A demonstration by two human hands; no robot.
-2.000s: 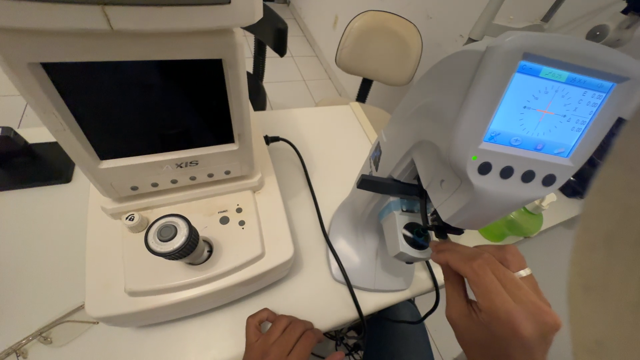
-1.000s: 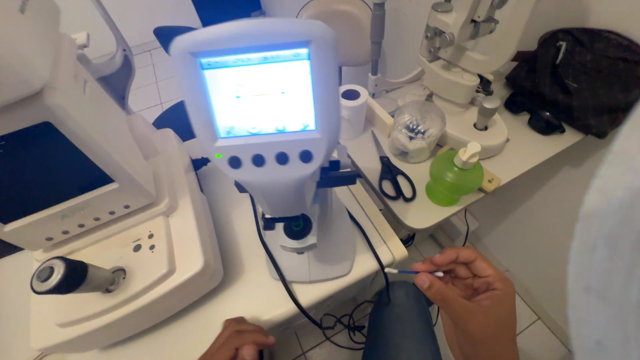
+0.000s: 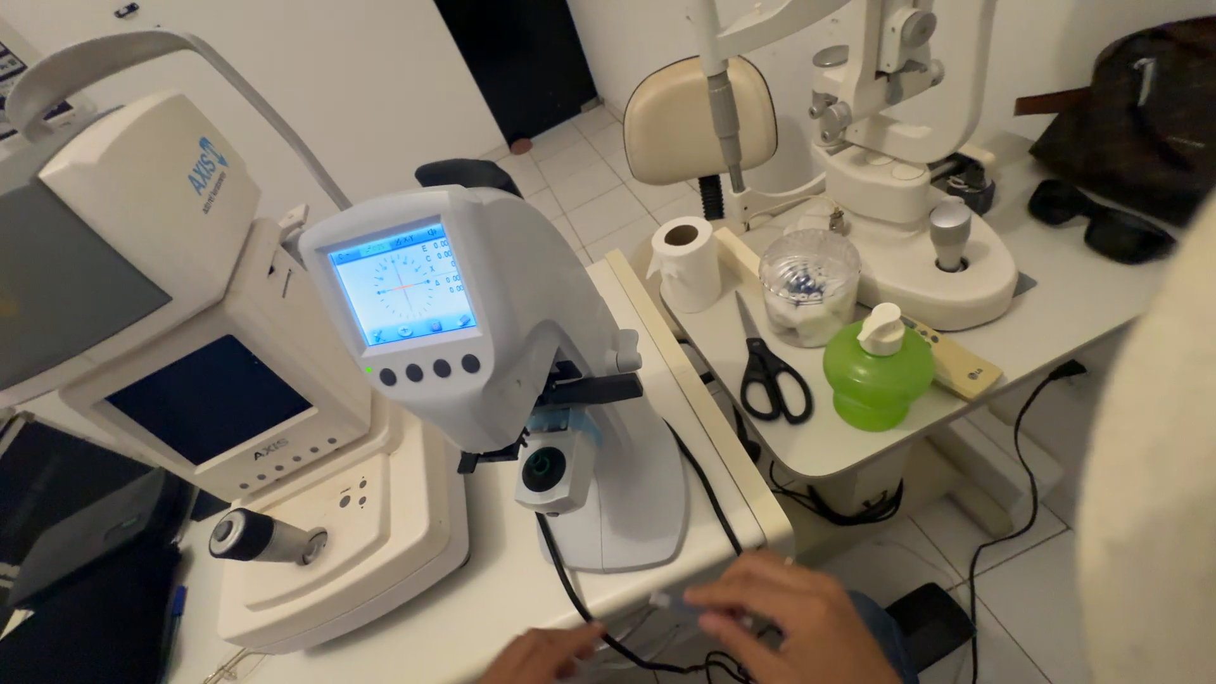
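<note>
My right hand (image 3: 793, 617) is at the bottom, right of centre, pinching a small blurred stick (image 3: 679, 602) with a pale tip, which looks like a cotton swab. My left hand (image 3: 546, 655) is low at the bottom edge, beside a black cable (image 3: 570, 584); it is blurred and partly cut off. Above both hands stands a white digital lensmeter (image 3: 532, 285) with a lit screen (image 3: 404, 285). Its round black lens support (image 3: 544, 467) shows a green ring, below a black lens table bar (image 3: 594, 389). Neither hand touches the lensmeter.
Left stands a white eye-testing instrument (image 3: 418, 560) with a joystick (image 3: 256, 537). The right table (image 3: 817, 454) holds black-handled scissors (image 3: 774, 380), a green pump bottle (image 3: 874, 375), a paper roll (image 3: 688, 271), a clear jar (image 3: 807, 285), a slit lamp (image 3: 921, 266) and sunglasses (image 3: 1102, 220).
My right hand was at the lensmeter's lens support two seconds ago, then drew away to the lower right with the stick. Now it is nearer my left hand. The view has shifted.
</note>
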